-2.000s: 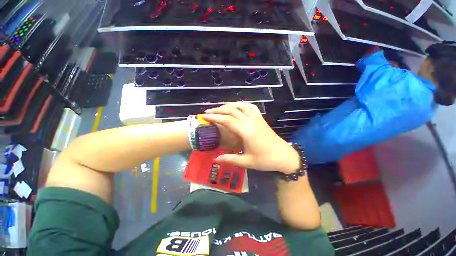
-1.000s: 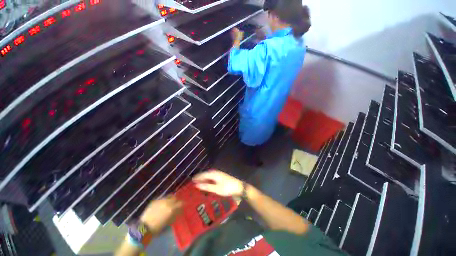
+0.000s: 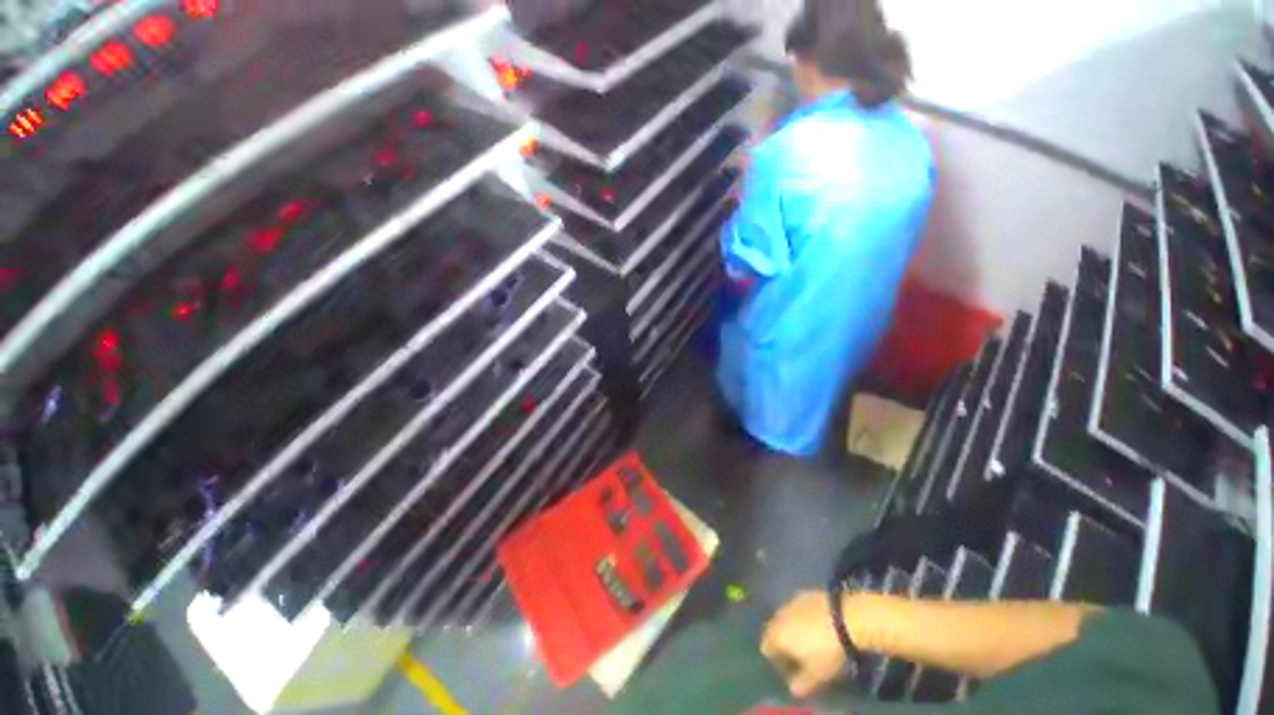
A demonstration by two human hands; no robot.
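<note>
An orange-red compartment tray (image 3: 570,576) lies tilted in view at the lower middle, over a pale box (image 3: 694,542) on the floor. Several small dark units (image 3: 615,584) sit in its slots. My right hand (image 3: 803,643) is right of the tray and does not touch it. Its fingers are curled and the frame is blurred, so I cannot tell if it holds anything. A dark bracelet is on that wrist. My left hand is out of the picture.
Black rack shelves with pale edges (image 3: 419,335) stand on the left, with red glowing digits above. More shelves (image 3: 1104,349) stand on the right. A person in a blue gown (image 3: 831,266) stands ahead. A red tray (image 3: 929,335) and white box (image 3: 259,650) are on the floor.
Both hands have come away from the tray. My left hand has gone out of view and my right hand has moved right and down. The other person's raised hand has lowered.
</note>
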